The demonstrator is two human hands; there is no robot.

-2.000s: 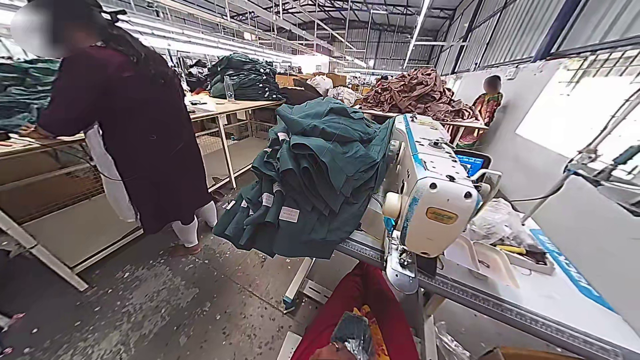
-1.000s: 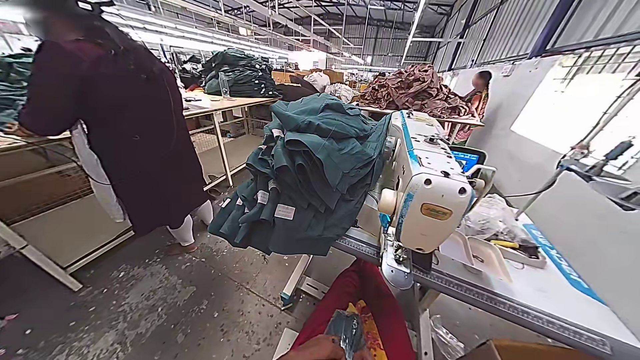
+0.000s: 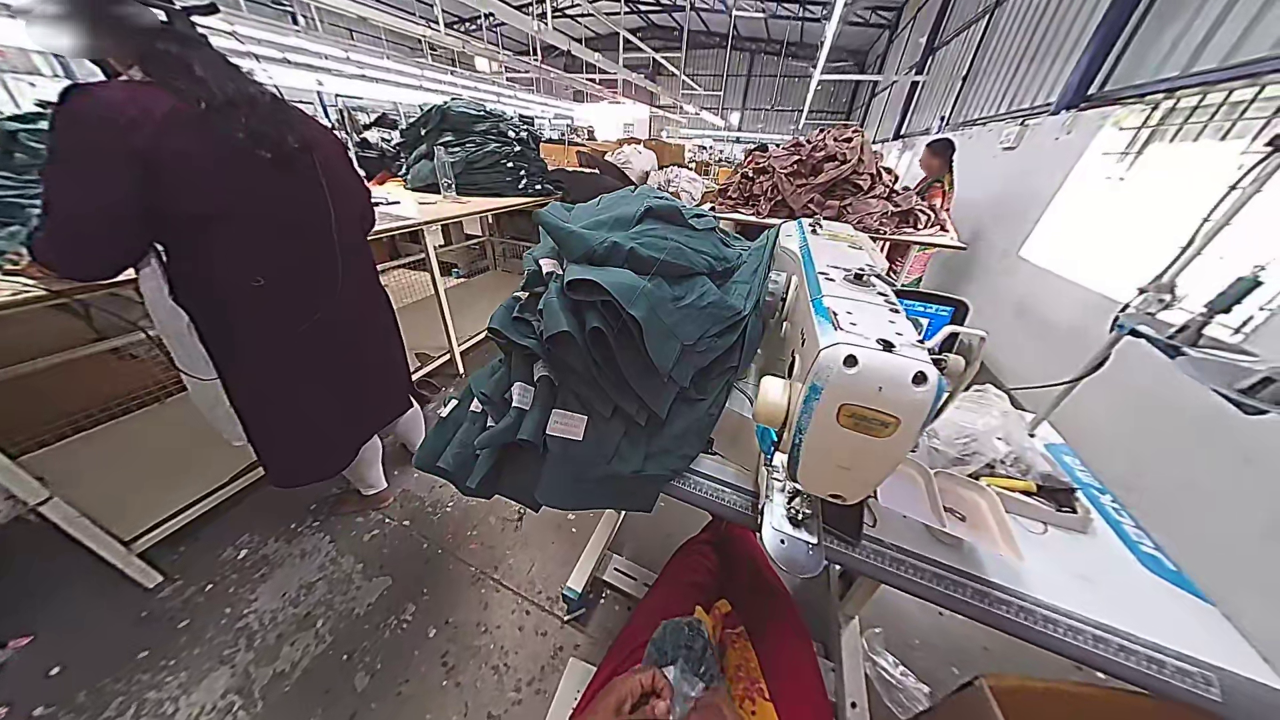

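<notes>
My left hand is at the bottom edge over my lap, its fingers curled at a clear plastic bag with dark grey-green contents. Only a small part of my right hand shows, right beside the bag, and its fingers are cut off by the frame. Ahead of my knees stands a white Jack sewing machine. A heap of dark green garments with white labels lies to its left and hangs over the table's edge.
Trays and a clear plastic bag lie right of the machine. A cardboard box is at bottom right. At left a person stands at a work table. Farther back are a brown cloth heap and another person.
My hands and the small bag have shifted slightly in my lap. The person at left stays at the table, and the green heap has not moved.
</notes>
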